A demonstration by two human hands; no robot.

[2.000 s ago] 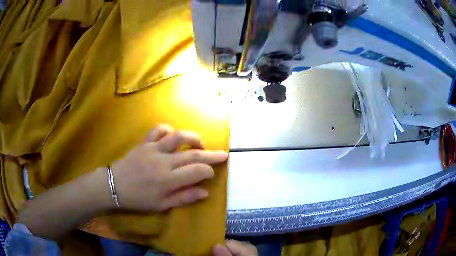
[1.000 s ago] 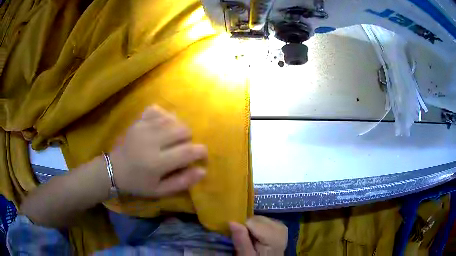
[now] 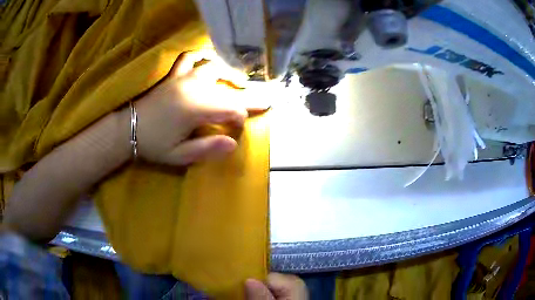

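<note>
A mustard-yellow garment piece (image 3: 223, 211) lies on the table left of the needle, its straight right edge running down past the table's front edge. My left hand (image 3: 193, 111) rests on the cloth close to the presser foot, fingers spread, some fingertips lost in lamp glare. My right hand (image 3: 276, 288), cut off by the bottom of the picture, pinches the lower corner of the cloth edge. The white sewing machine head (image 3: 463, 41) stands above. The needle and foot are hidden by glare. A dark round attachment (image 3: 320, 102) sits right of them.
White strips (image 3: 454, 129) hang at the right of the machine bed (image 3: 375, 140). A grey measuring tape (image 3: 375, 251) runs along the table's curved front edge. A blue basket (image 3: 469, 263) with yellow pieces is below right. More yellow cloth (image 3: 76, 64) is heaped at the far left.
My left hand has moved up the cloth toward the presser foot. My right hand still holds the lower edge. The cloth's lower part has spread over the front edge, and the camera view has shifted.
</note>
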